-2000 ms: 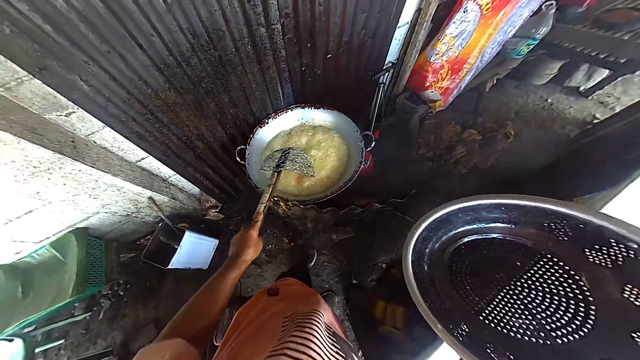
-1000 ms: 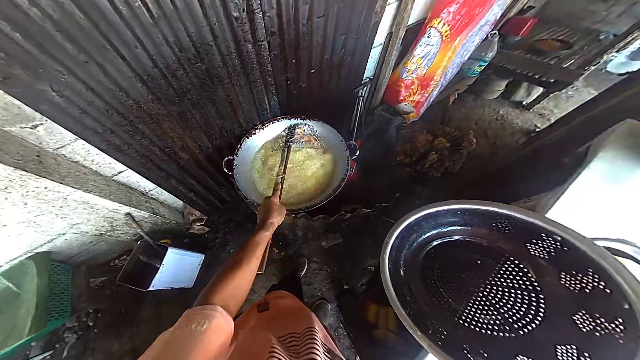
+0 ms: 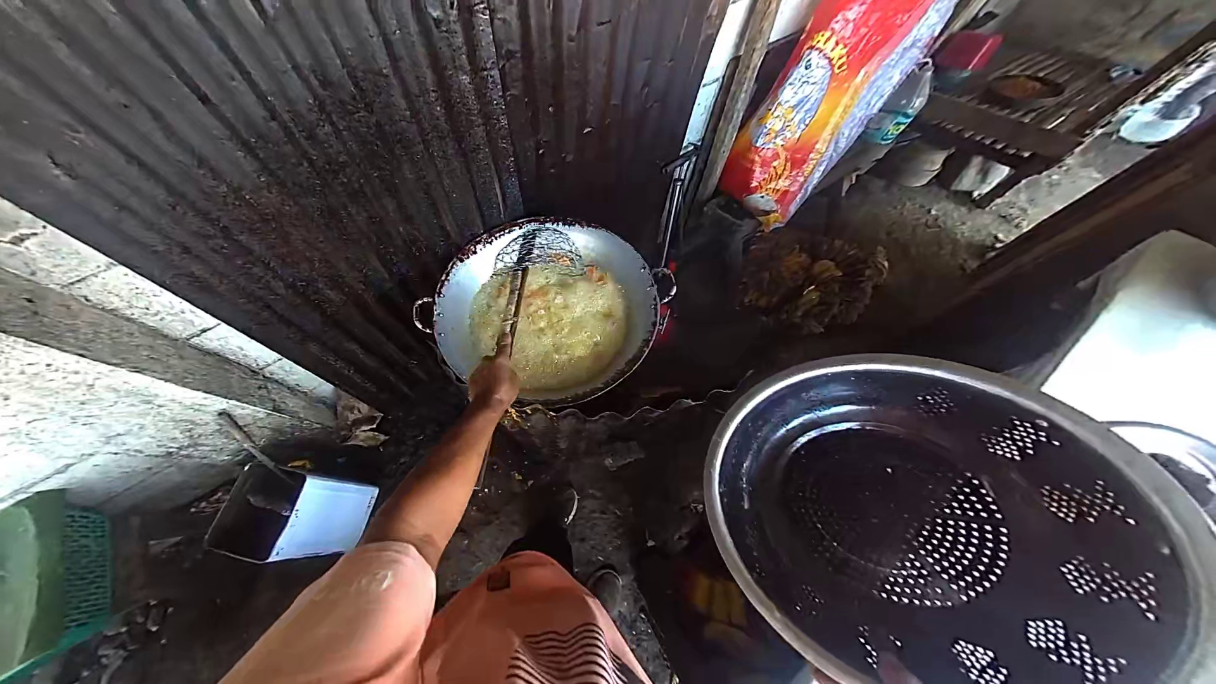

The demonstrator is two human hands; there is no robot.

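Observation:
My left hand (image 3: 494,383) is closed around the long handle of a wire-mesh skimmer (image 3: 540,249). The skimmer's head rests at the far side of a wide two-handled metal wok (image 3: 454,313), partly over the bubbling oil (image 3: 570,332). Small orange-brown pieces show in the oil beside the mesh. At lower right, a large metal colander (image 3: 855,456) with patterned holes is held up by my right hand (image 3: 893,668), of which only a bit of the fingers shows at the bottom edge. No food is visible in the colander.
Corrugated metal sheeting (image 3: 380,123) stands behind the wok. A square tin (image 3: 323,518) with a stick-like tool sits at left, near a green plastic crate (image 3: 85,570). Tongs (image 3: 676,195), a red printed sack (image 3: 807,104) and a plastic bottle (image 3: 902,104) are beyond the wok at right.
The skimmer's head has moved from over the middle of the oil to the wok's far side, with my left hand still on its handle. The colander remains at lower right.

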